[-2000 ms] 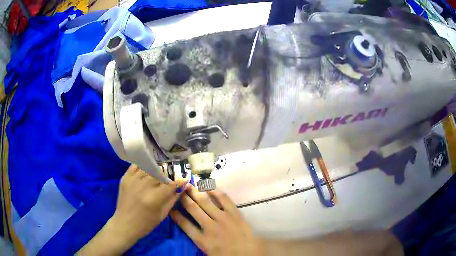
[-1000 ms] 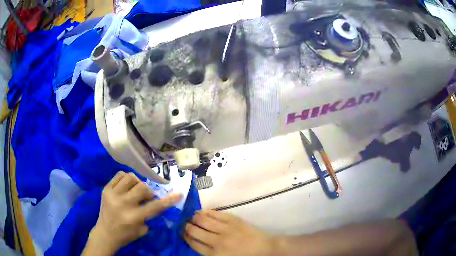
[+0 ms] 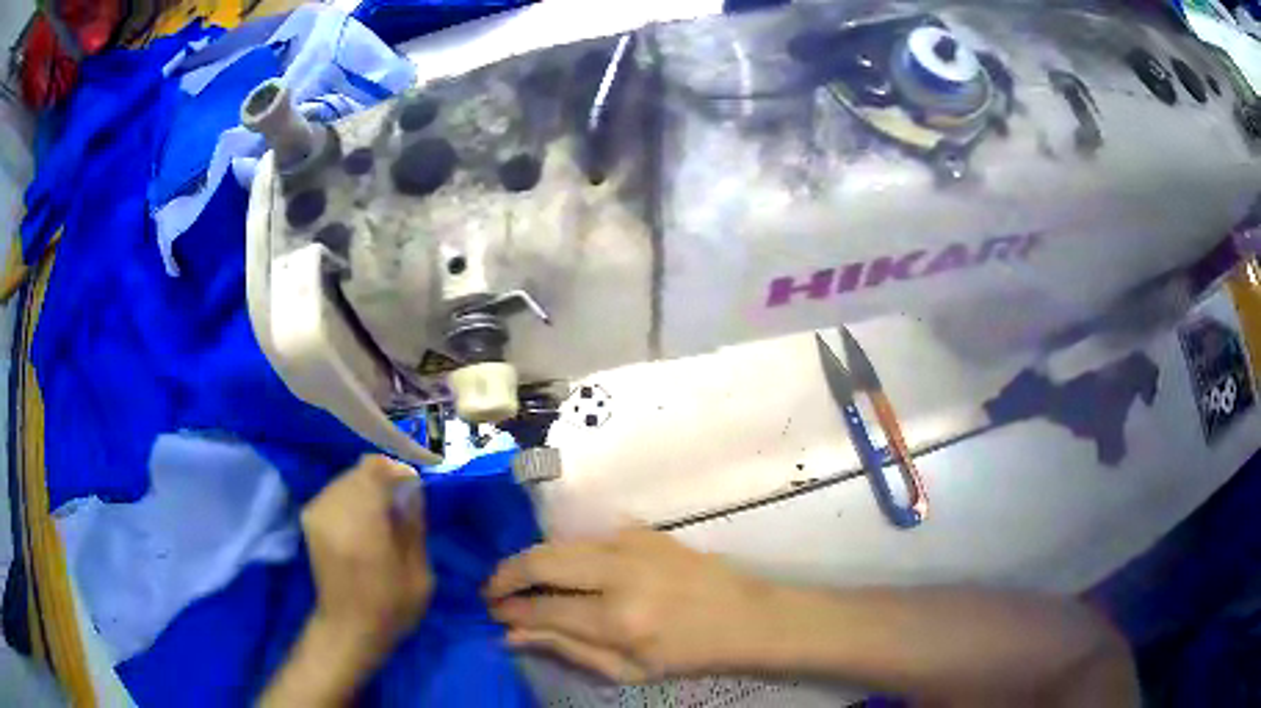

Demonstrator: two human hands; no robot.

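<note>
A royal blue panel (image 3: 477,533) lies under the needle area of the off-white sewing machine (image 3: 553,221) and runs down toward me. A light blue panel (image 3: 187,533) lies at its left. My left hand (image 3: 367,553) is curled on the blue cloth left of the needle, thumb against the fingers, somewhat blurred. My right hand (image 3: 609,602) lies at the cloth's right edge with its fingertips on it. The presser foot (image 3: 474,443) is small and bright, partly hidden by the machine head.
Thread snips (image 3: 874,436) lie on the white machine table (image 3: 747,470) right of the needle. The tension dial (image 3: 484,392) and a knurled knob (image 3: 537,463) are near the foot. Blue pieces (image 3: 111,304) are heaped at the left. A red item (image 3: 49,56) shows at the top left.
Since one second ago, the blue cloth covers the white area before the foot. My left hand has moved slightly right and curled its pointing finger. My right hand has shifted slightly left. The camera view has shifted.
</note>
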